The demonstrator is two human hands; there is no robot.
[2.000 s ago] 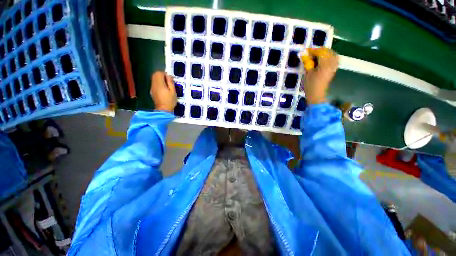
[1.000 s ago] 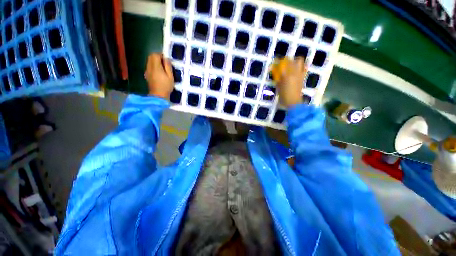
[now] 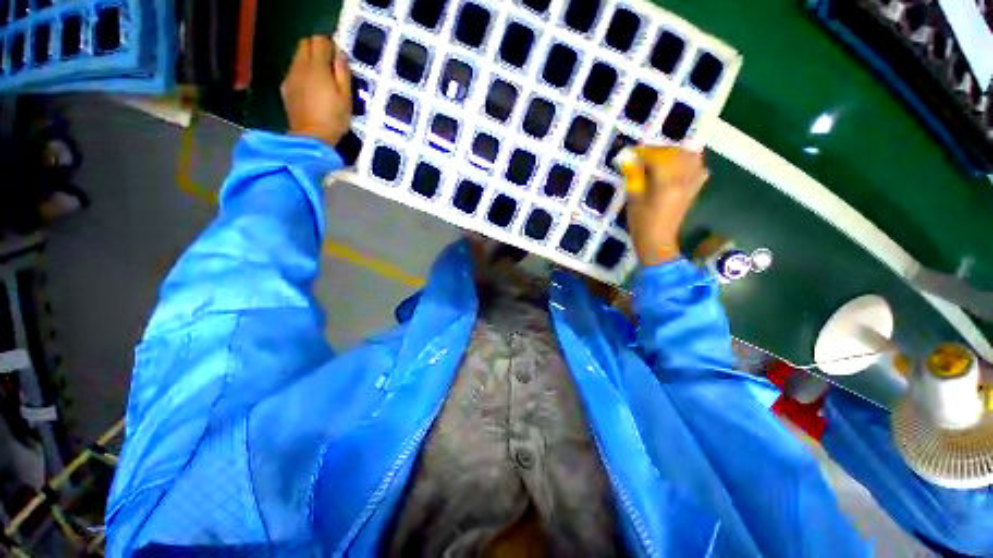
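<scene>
A white pocket tray (image 3: 436, 196) lies on the bench in front of me, its far edge cut off by the top of the picture. Small dark glossy pieces (image 3: 517, 44) sit in its pockets. My left hand (image 3: 318, 92) holds the tray's left edge, with the fingers partly hidden. My right hand (image 3: 666, 198) is over the right part of the tray, pinching a small yellow-orange pad (image 3: 633, 172) against or just above a pocket; contact cannot be told.
A blue tray (image 3: 131, 49) tops a stack at upper left. A small bottle (image 3: 733, 265) stands right of my right hand. A round white disc (image 3: 854, 335) and ribbed fan-like device (image 3: 949, 420) are at right. Dark trays (image 3: 926, 76) lie at upper right.
The view has turned, so the tray looks more tilted and higher in the picture. My right hand has moved across the tray's pockets with the yellow-orange pad. My left hand stays at the left edge.
</scene>
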